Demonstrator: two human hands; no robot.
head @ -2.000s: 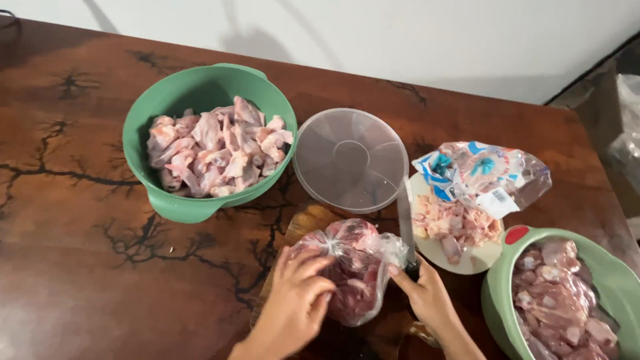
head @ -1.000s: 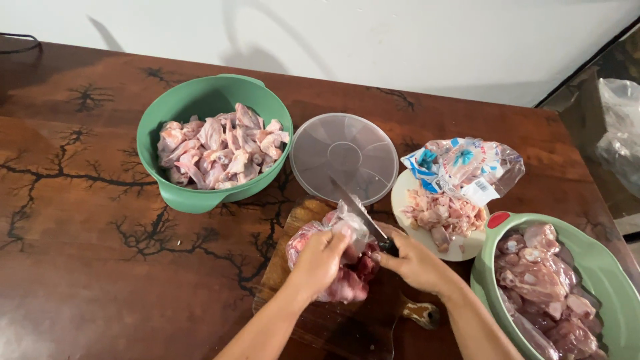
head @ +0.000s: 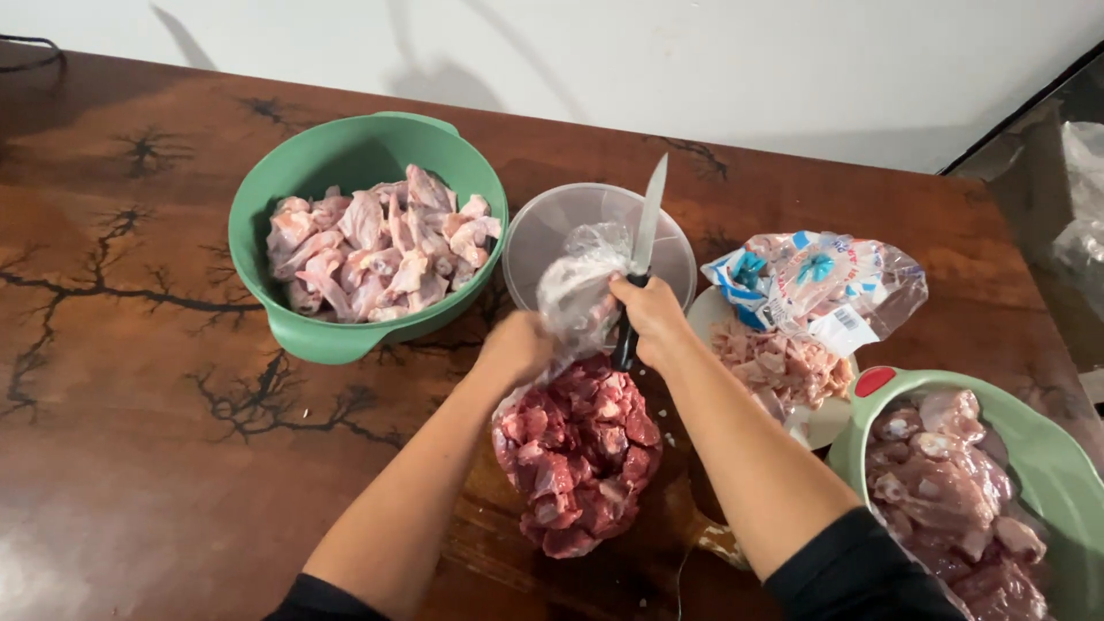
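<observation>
Both my hands hold a clear plastic bag (head: 578, 293) above red meat pieces (head: 578, 457) on a wooden cutting board (head: 492, 543). My left hand (head: 516, 349) is closed on the bag's left side. My right hand (head: 649, 319) grips the black handle of a knife (head: 649, 216), blade pointing up and away, with the bag's right side against its fingers. The meat lies exposed below the bag's opening, its far left edge still wrapped in film. Behind the bag is a round translucent plastic lid (head: 539, 220).
A dark green bowl (head: 332, 341) of raw chicken pieces stands left. On the right are a plate (head: 841, 423) of pale meat scraps, a printed plastic bag (head: 862, 285) and a light green container (head: 1065, 457) of raw chicken. A wall (head: 776, 69) runs behind the table.
The bag, closed around the meat two seconds ago, is now open and pulled away from it toward the lid. The knife blade now points up and away; one second ago it slanted to the left.
</observation>
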